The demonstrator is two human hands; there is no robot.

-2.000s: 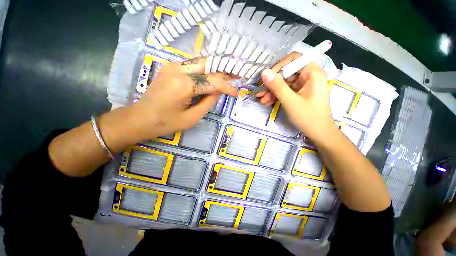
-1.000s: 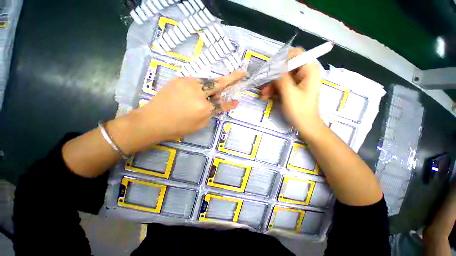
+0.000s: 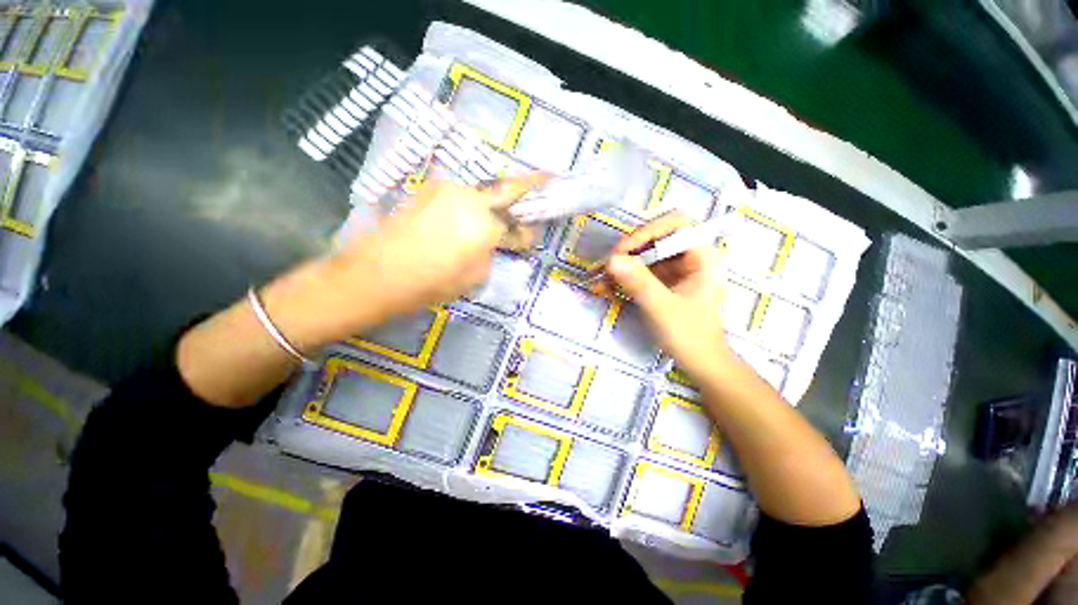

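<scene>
A large pale blister tray (image 3: 478, 473) holds rows of yellow-edged frame parts (image 3: 408, 402). My left hand (image 3: 443, 236) is over the upper left of the tray and grips a clear adhesive sticker sheet (image 3: 432, 130) with rows of white strips; part of the sheet fans out, blurred, to the right of the fingers. My right hand (image 3: 656, 272) holds white-handled tweezers (image 3: 697, 239), tip down and left, over a frame part near the tray's middle. Whether the tip holds a small piece is too small to tell.
Another tray (image 3: 89, 83) with yellow-edged parts lies at the far left. Spare striped sheets (image 3: 908, 378) lie right of the tray, with a small dark box (image 3: 1006, 428) beyond. A pale rail (image 3: 757, 130) runs behind. Another person's arm (image 3: 1040, 561) shows at bottom right.
The view has turned and shifted, bringing the left tray in. The sheet has moved left, off the tweezers, and my left hand is farther from my right hand.
</scene>
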